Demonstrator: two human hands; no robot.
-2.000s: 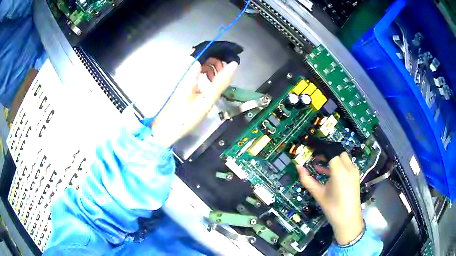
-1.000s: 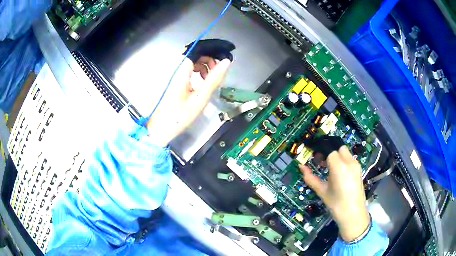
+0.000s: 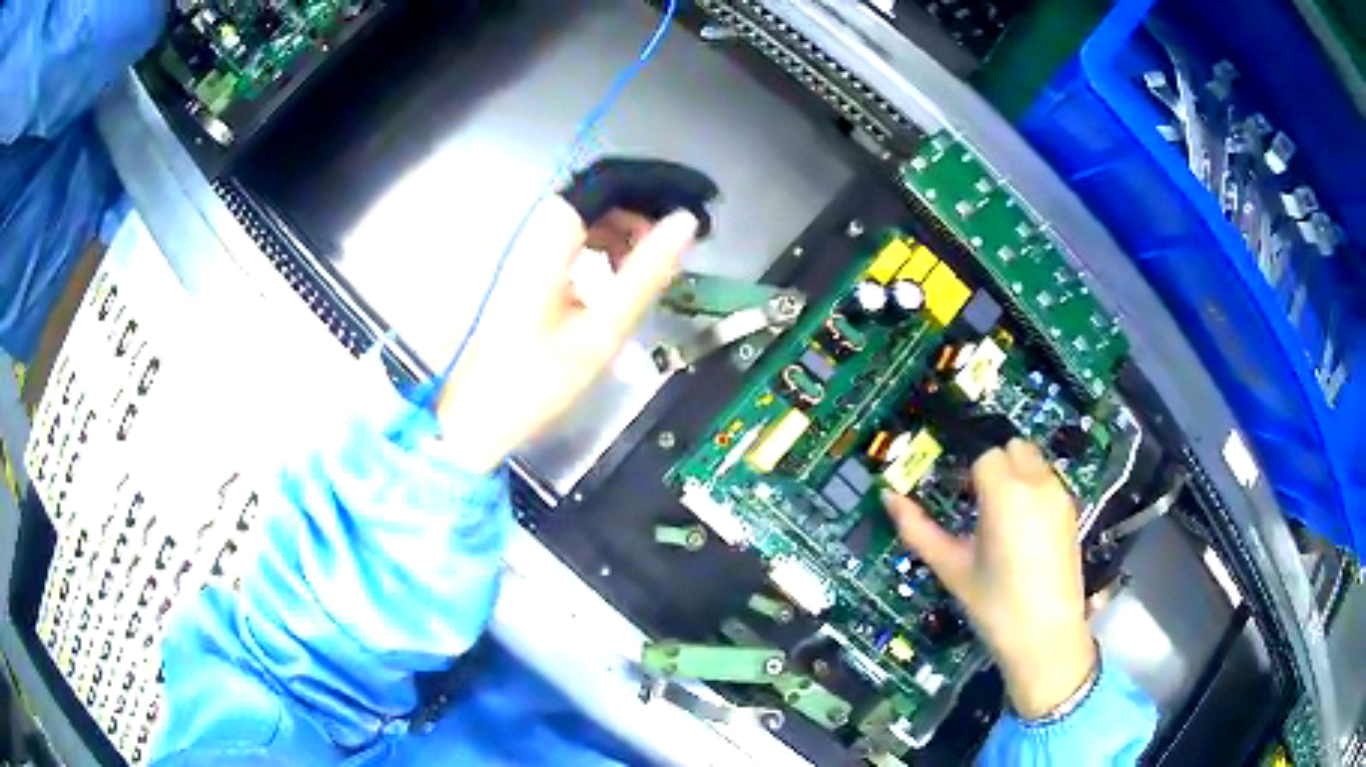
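A green circuit board (image 3: 779,442) crowded with parts lies in a black carrier (image 3: 614,532) with pale green clamps (image 3: 712,661). Yellow blocks (image 3: 932,282) stand at its far end. My right hand (image 3: 1026,562) is over the board, its black-covered fingertips low among the parts beside a yellow-and-black transformer (image 3: 909,454). The fingertips blend with the dark parts, so any grip is hidden. My left hand (image 3: 547,322) is raised over the shiny metal plate left of the board, its black-covered fingers curled towards the thumb. I cannot tell whether it holds a small part.
A white component tray (image 3: 180,375) with rows of small parts lies at the left. A blue bin (image 3: 1154,255) of pale parts stands beyond the right rail. A thin blue cord (image 3: 517,247) crosses my left hand. A person's blue sleeve (image 3: 75,75) and another board (image 3: 247,53) are top left.
My left hand has dropped slightly, and its black-covered fingers are a little lower. My right fingertips have shifted slightly, showing more of the yellow-and-black transformer. The board has stayed in the carrier.
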